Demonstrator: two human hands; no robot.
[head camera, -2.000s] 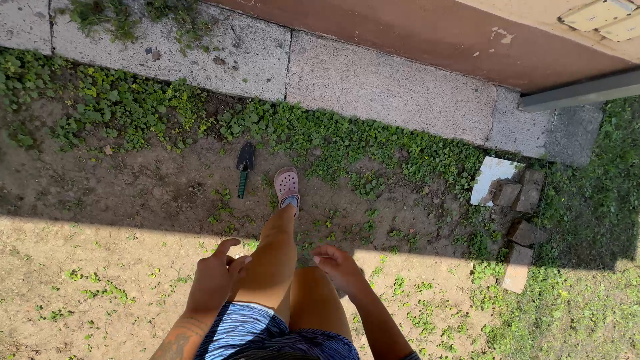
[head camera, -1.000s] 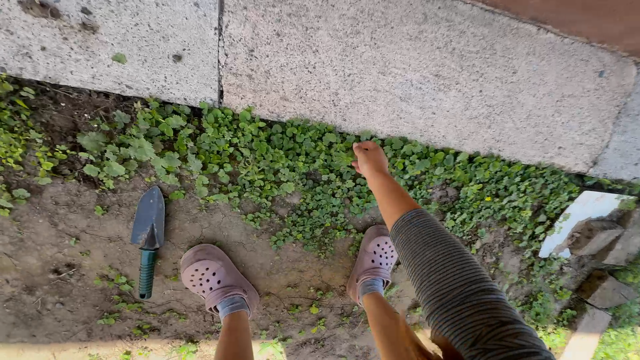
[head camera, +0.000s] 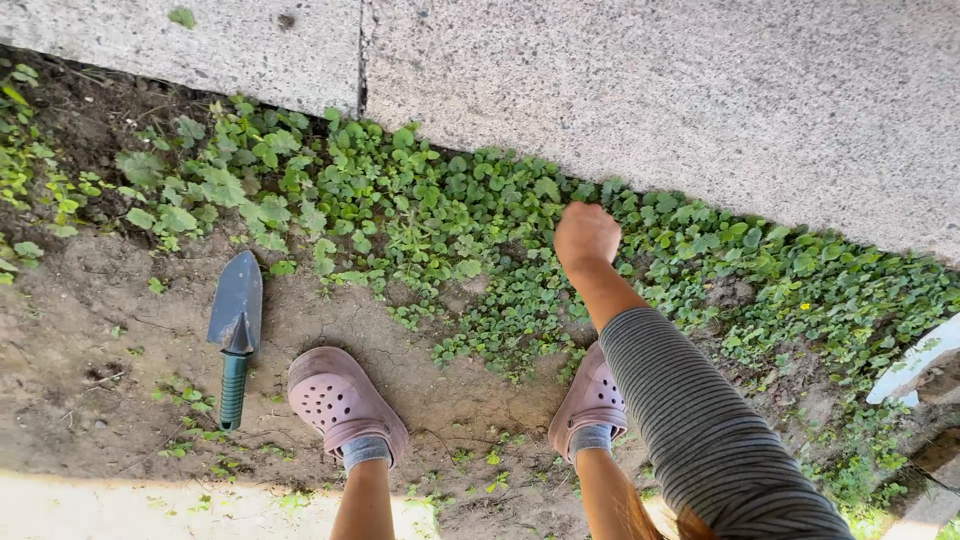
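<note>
My right hand (head camera: 587, 236) reaches down into the low green weeds (head camera: 457, 187) beside the concrete slab. Its fingers are bent down and hidden behind the back of the hand, so I cannot tell whether they grip any leaves. A garden trowel (head camera: 236, 330) with a grey blade and green ribbed handle lies on the bare soil left of my feet, its tip toward the slabs. My left hand is out of view.
Concrete slabs (head camera: 637, 82) run along the top. My feet, in pink clogs (head camera: 337, 397), stand on the soil below the weeds. At the right edge lie a white flat piece (head camera: 919, 360) and broken masonry (head camera: 937, 457).
Two seconds ago both hands hung near my legs; my right hand has since come down to the weeds and my left hand has left view. The view is much nearer the ground.
</note>
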